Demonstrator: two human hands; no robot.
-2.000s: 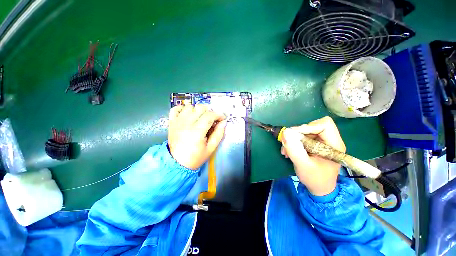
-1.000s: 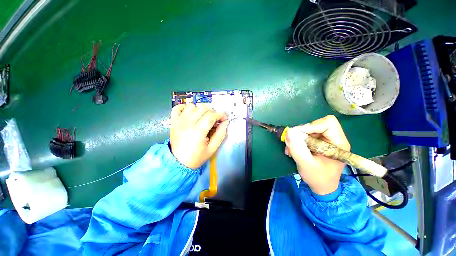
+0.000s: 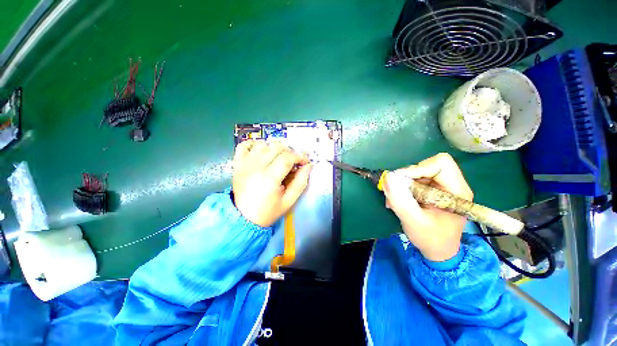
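The tablet assembly (image 3: 318, 203) lies silver back up in front of me, with the mainboard (image 3: 312, 135) along its far end and an orange flex cable (image 3: 289, 240) running down it. My left hand (image 3: 269, 177) rests on its left part, thumb and forefinger pinched at the board. Thin pale solder wire (image 3: 145, 238) runs under my left sleeve; what looks like its end shows at those fingertips. My right hand (image 3: 433, 206) grips the soldering iron (image 3: 467, 208) like a pen, its dark tip at the board's right side beside my left fingertips. The exact contact is too small to tell.
Black wired parts (image 3: 122, 111) lie at the upper left, another cluster (image 3: 90, 199) below. A white roll (image 3: 57, 260), a clear bag (image 3: 27, 196) and part of a panel (image 3: 9, 120) are at the left. A fan (image 3: 460, 42), cleaning pot (image 3: 456, 121) and blue box (image 3: 561, 128) stand right.
The view has shifted slightly, bringing more of the panel at the left edge into sight. Both hands and the iron keep nearly the same place on the tablet.
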